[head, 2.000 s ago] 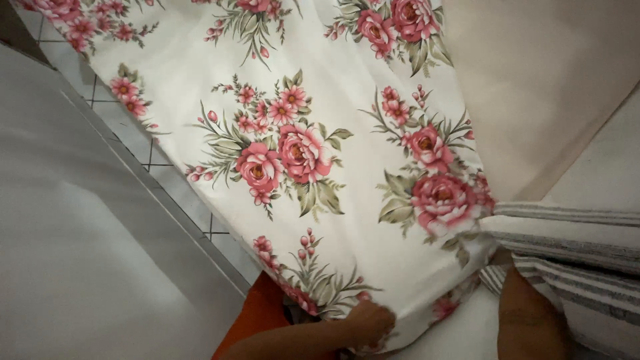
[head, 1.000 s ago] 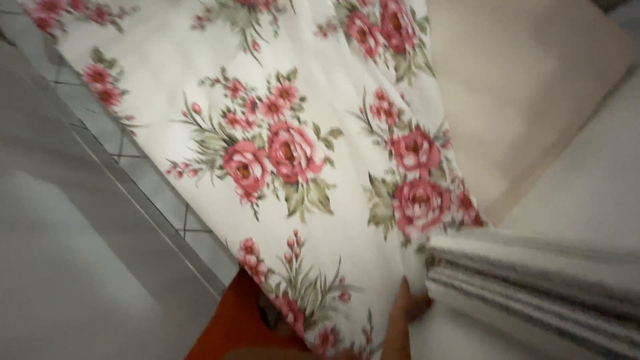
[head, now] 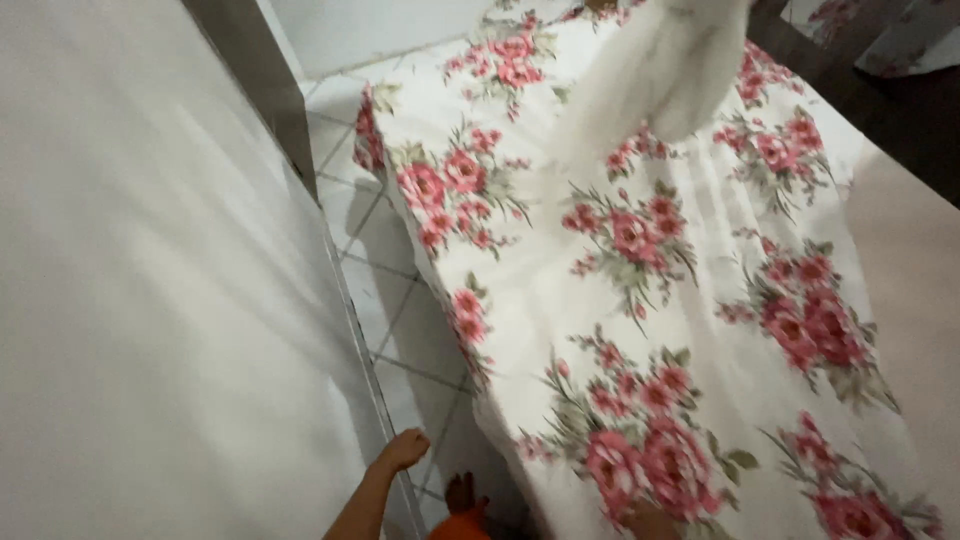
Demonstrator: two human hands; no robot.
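Observation:
A white fitted-looking bed sheet (head: pixel 540 300) with pink roses and green leaves lies over a mattress, slightly wrinkled. My left hand (head: pixel 406 448) is at the lower middle, beside the bed and above the tiled floor; its fingers are curled and nothing shows in them. At the bottom edge, blurred, my right hand (head: pixel 646 519) is over the rose print, and whether it grips the cloth is unclear. A pale, blurred soft thing (head: pixel 667 75), perhaps fabric, is over the far part of the sheet.
A smooth white panel (head: pixel 165 300) fills the left side. Between it and the bed runs a narrow strip of tiled floor (head: pixel 405 315), with a bare foot (head: pixel 461 491) by orange cloth. A beige surface (head: pixel 907 247) borders the sheet at right. More floral cloth (head: pixel 832 19) is at upper right.
The view has shifted to the far part of the bed. My left hand is now over the floor gap. The striped cloth at right has left the view.

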